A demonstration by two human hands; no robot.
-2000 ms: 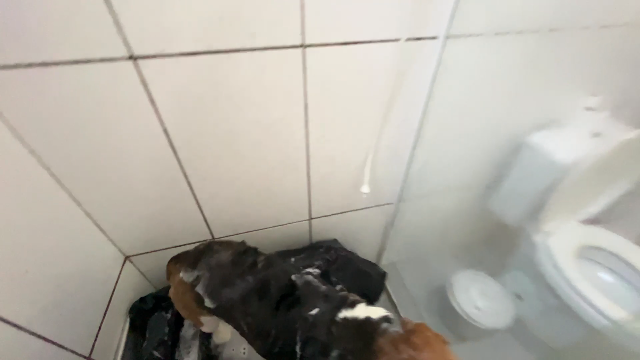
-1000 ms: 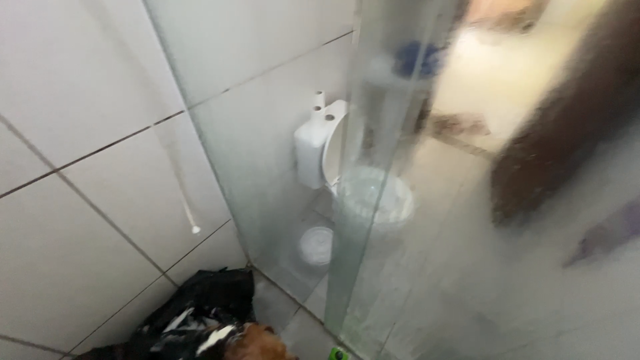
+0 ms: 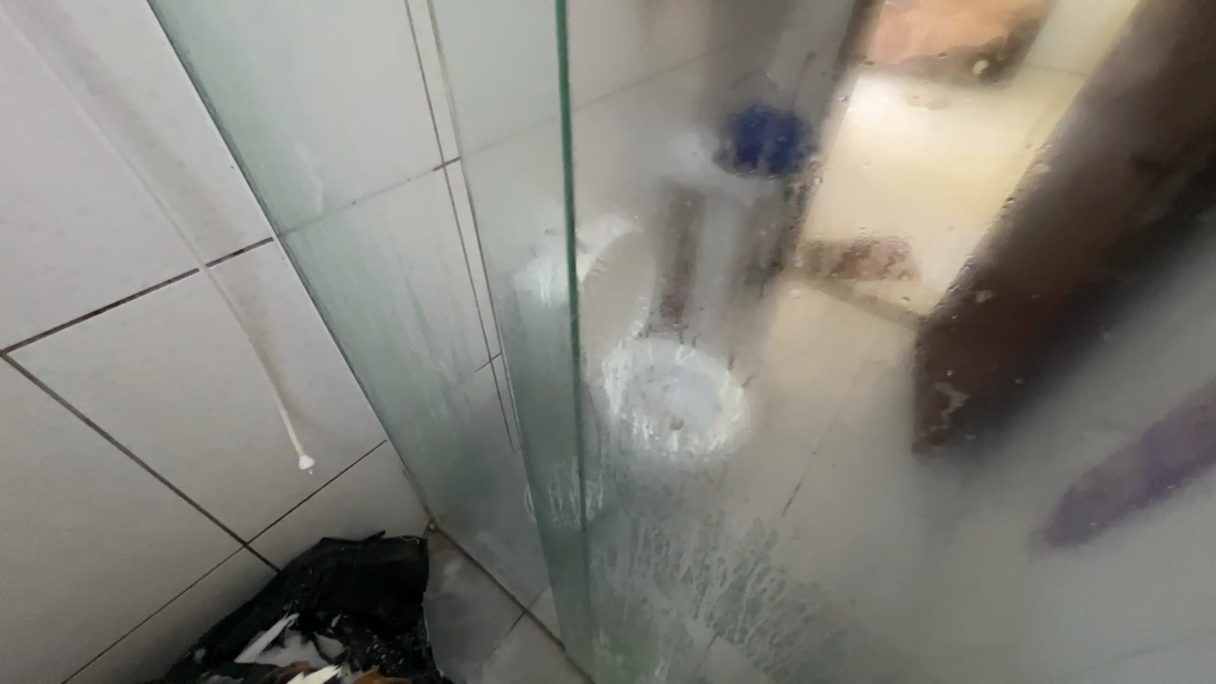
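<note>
A wet, crumpled black cloth or plastic sheet [image 3: 366, 589], which I cannot tell apart, lies in the shower corner at the bottom left of the head view. Streaks of white lather [image 3: 285, 644] lie on it. Small brown patches show among its folds at the lower edge of the view; I cannot tell what they are. Neither my left hand nor my right hand can be made out, so what they hold or touch is hidden. Above the black material, a thin pale cord with a white tip [image 3: 305, 463] hangs against the tiled wall.
A wet, fogged glass shower panel [image 3: 575, 313] stands at centre. Through it show a blurred white toilet [image 3: 674, 394], a blue object [image 3: 768, 141], a dark brown door or panel [image 3: 1007, 275] and a purple thing [image 3: 1130, 465]. White wall tiles [image 3: 114, 399] are at left.
The view has swung right, toward the glass panel. Less of the black, lathered material shows now, and the larger brown shapes seen beside it earlier are mostly out of view.
</note>
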